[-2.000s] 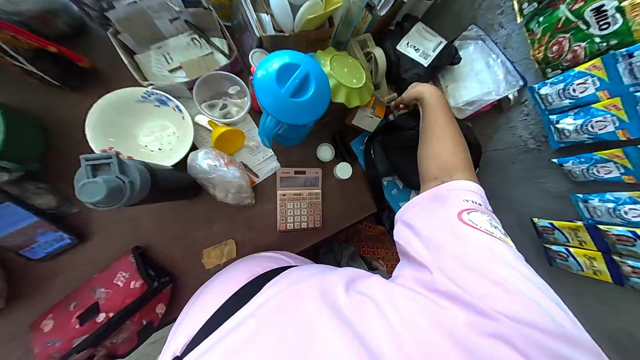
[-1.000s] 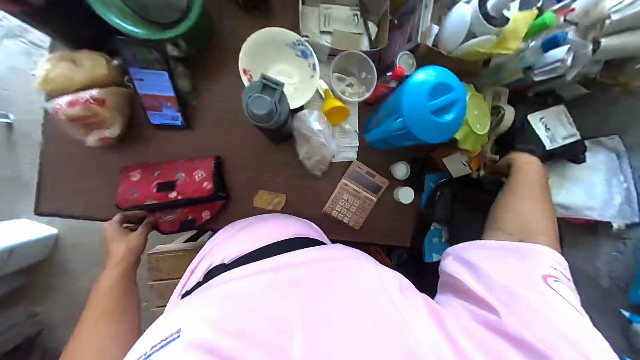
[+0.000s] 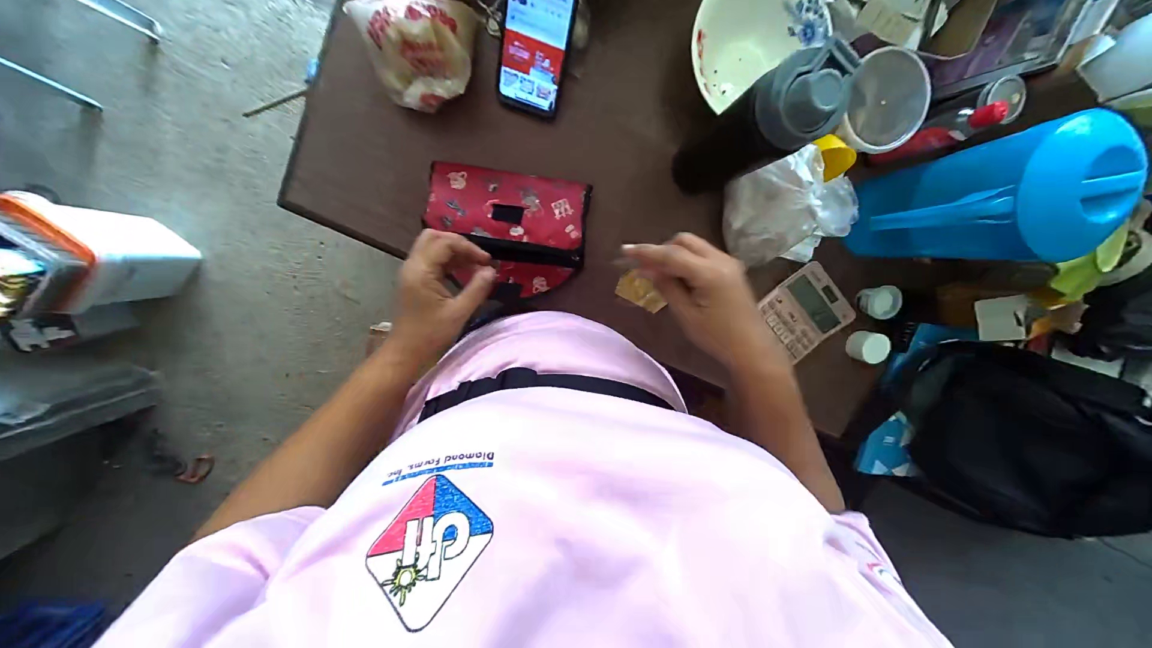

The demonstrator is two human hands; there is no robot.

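Note:
My left hand (image 3: 444,286) is at the near edge of a brown table, its thumb and fingertips at the left end of a red patterned pouch (image 3: 508,211) with a black border. Whether those fingers grip the pouch cannot be told. My right hand (image 3: 697,290) is above the table, thumb and fingers close together and slightly blurred; whether something small is between them is unclear. Just under its fingers lies a small yellowish-brown piece (image 3: 641,290) of paper or plastic. A pink calculator (image 3: 806,311) rests to the right of my right hand.
A dark flask (image 3: 765,121), a bowl (image 3: 751,49), a tied plastic bag (image 3: 783,209) and a blue pitcher (image 3: 999,193) crowd the table's right side. A lit phone (image 3: 535,58) and a bagged item (image 3: 418,49) lie beyond the pouch. A black bag (image 3: 1026,436) is at the right.
My right hand has left the black bag and come left to above the table near the calculator. My left hand, out of sight at first, stays by the pouch. The view has swung left.

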